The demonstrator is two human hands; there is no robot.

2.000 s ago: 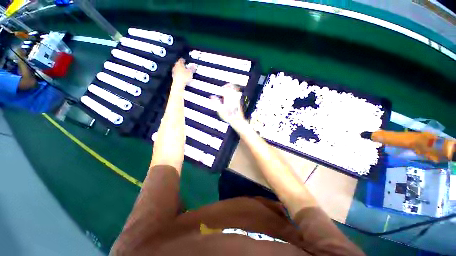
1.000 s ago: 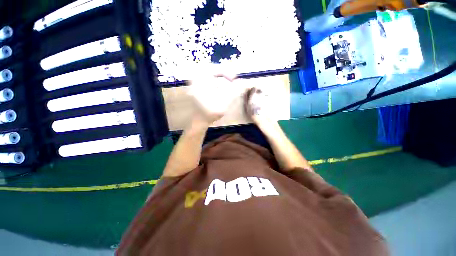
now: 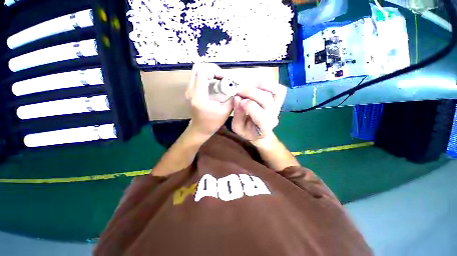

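My left hand (image 3: 206,100) holds a small white plastic fitting (image 3: 228,86) between its fingertips, above the tan work board (image 3: 168,95). The fitting looks rounded, with a dark spot on its face. My right hand (image 3: 258,110) is close beside it, its thumb and fingers pinched together at the fitting's right side. Whether it grips the fitting or a tiny part is too washed out to tell. Behind the board is the black parts tray (image 3: 215,65), full of small white plastic parts (image 3: 255,30) with dark bare patches.
White tubes (image 3: 60,81) lie in rows in a black rack (image 3: 118,75) at left. At right are the pale screw feeder (image 3: 325,52) in a blue bin (image 3: 296,67), a clear bag (image 3: 328,10) and a black cable (image 3: 381,77). Black and blue crates (image 3: 413,127) stand lower right.
The view has swung from the tube racks to the board. Both hands came from the tubes to over the board and closed together around the fitting. The orange screwdriver has almost left the picture.
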